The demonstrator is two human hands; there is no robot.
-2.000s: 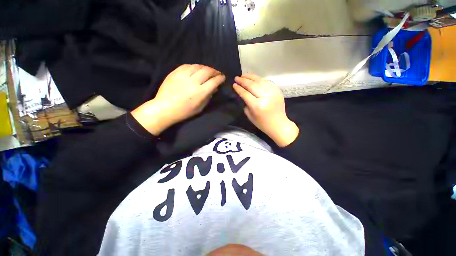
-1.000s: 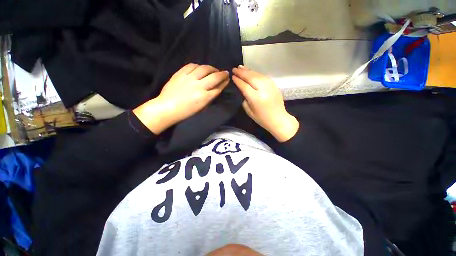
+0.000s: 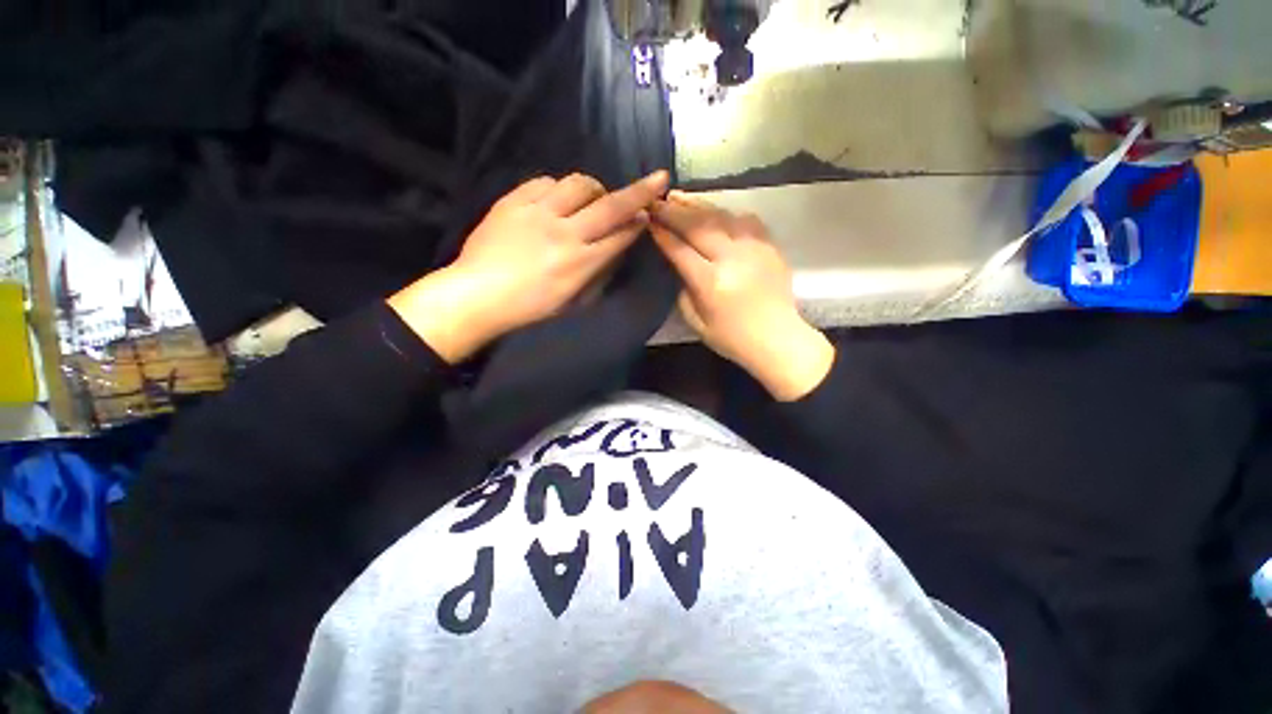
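The black cloth (image 3: pixel 363 181) lies over the table left of the metal machine bed (image 3: pixel 823 133) and runs down to my lap. Its right edge reaches up to the presser foot (image 3: pixel 643 64) at the top centre. My left hand (image 3: pixel 544 251) lies on the cloth, thumb and fingers pinching its edge. My right hand (image 3: pixel 732 286) pinches the same edge from the right, fingertips touching those of my left hand. The cloth under my palms is hidden.
A blue bin (image 3: pixel 1137 258) with white pieces inside stands at the right, a pale tape (image 3: pixel 1039 223) hanging beside it. Crinkled clear plastic (image 3: pixel 133 328) and a yellow object (image 3: pixel 14 342) are at the left table edge. Blue cloth (image 3: pixel 63 502) lies below left.
The view has tilted, so the machine bed and bin sit lower and the presser foot shows. My fingertips are now together on the cloth edge, where they were apart two seconds ago.
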